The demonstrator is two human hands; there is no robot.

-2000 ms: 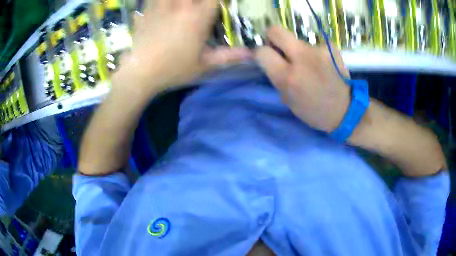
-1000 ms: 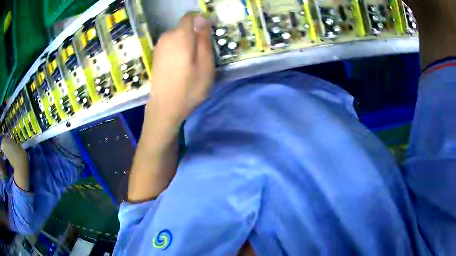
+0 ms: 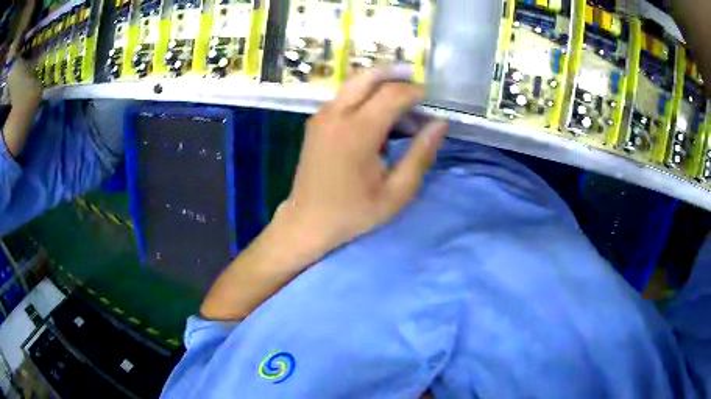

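Note:
Circuit boards [image 3: 530, 74] lie side by side in a long row, with bright yellow strips [image 3: 347, 39] upright between them. My left hand [image 3: 351, 156] is at the metal rail, its fingers over the near end of a board and its thumb apart. I see nothing held in it, though blur hides the fingertips. A bare white gap [image 3: 460, 62] lies in the row just right of the hand. Only a blurred patch of skin shows at the top right corner, and my right hand cannot be made out.
The silver-grey rail [image 3: 234, 95] runs along the front of the boards. A blue bin [image 3: 183, 187] with a dark surface stands below on the left. Another person's arm [image 3: 23, 97] reaches to the row at the far left. Dark equipment [image 3: 93, 343] is at the bottom left.
The view has turned, and the gap in the row now shows right of my left hand. The hand's fingers have spread and sit lower at the rail. My right sleeve shows less.

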